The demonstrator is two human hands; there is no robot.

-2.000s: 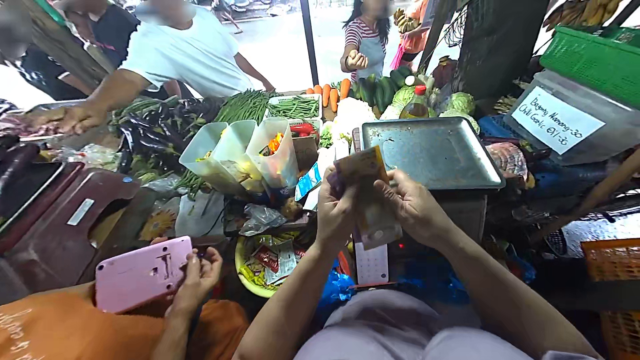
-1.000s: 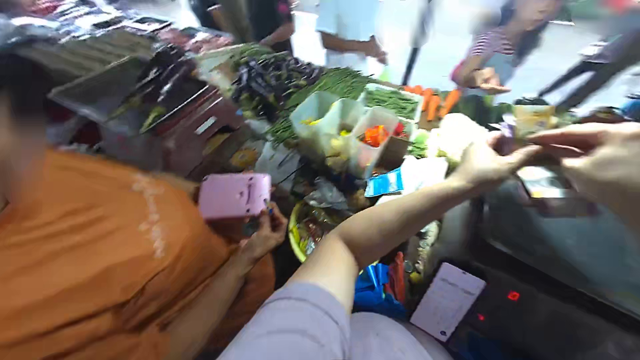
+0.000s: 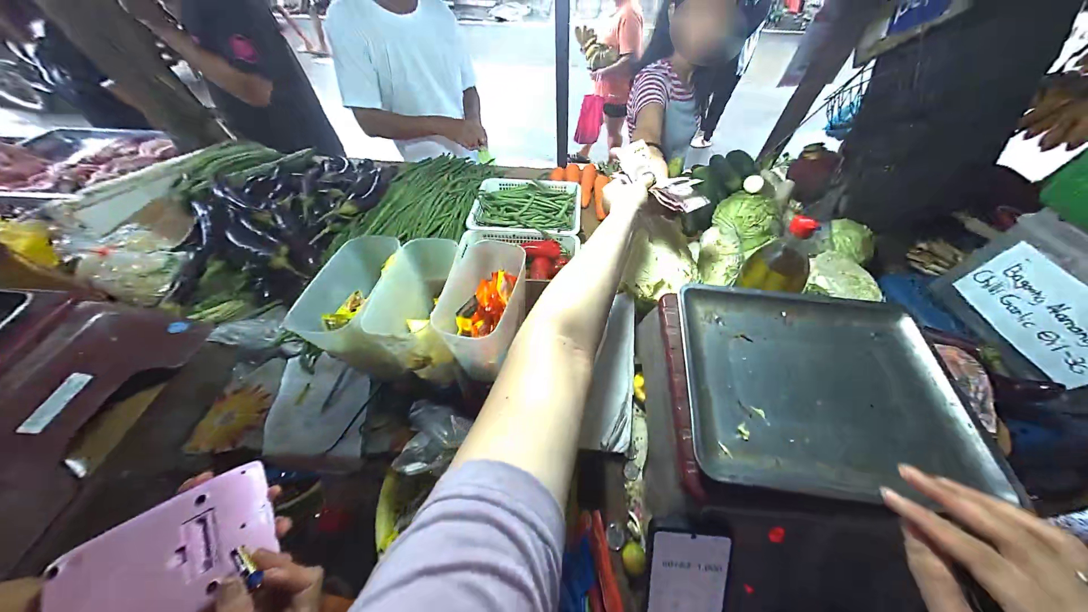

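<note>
My left arm stretches over the stall, and my left hand (image 3: 627, 194) is at banknotes (image 3: 680, 194) beside the carrots. A person in a striped top reaches to the same spot, their hand meeting mine; whose fingers grip which notes cannot be told. My right hand (image 3: 986, 535) rests with spread fingers at the near right edge of the metal weighing tray (image 3: 799, 391), holding nothing. Below the tray's left corner lies a phone (image 3: 688, 569) with a lit screen. At lower left another person's hands hold a pink calculator (image 3: 170, 544), back side up, and a battery (image 3: 246, 568).
Clear plastic bins (image 3: 480, 314) with sachets stand left of my arm. Beyond are green beans (image 3: 527, 206), eggplants (image 3: 272, 221), carrots (image 3: 588, 183) and cabbages (image 3: 748, 212). A bottle with a red cap (image 3: 778, 259) stands behind the tray. A pole (image 3: 562, 85) rises at the stall's far edge.
Two seconds ago both my hands held banknotes near my lap. My left hand has since gone forward to the person across the stall, and my right hand has come down empty by the tray.
</note>
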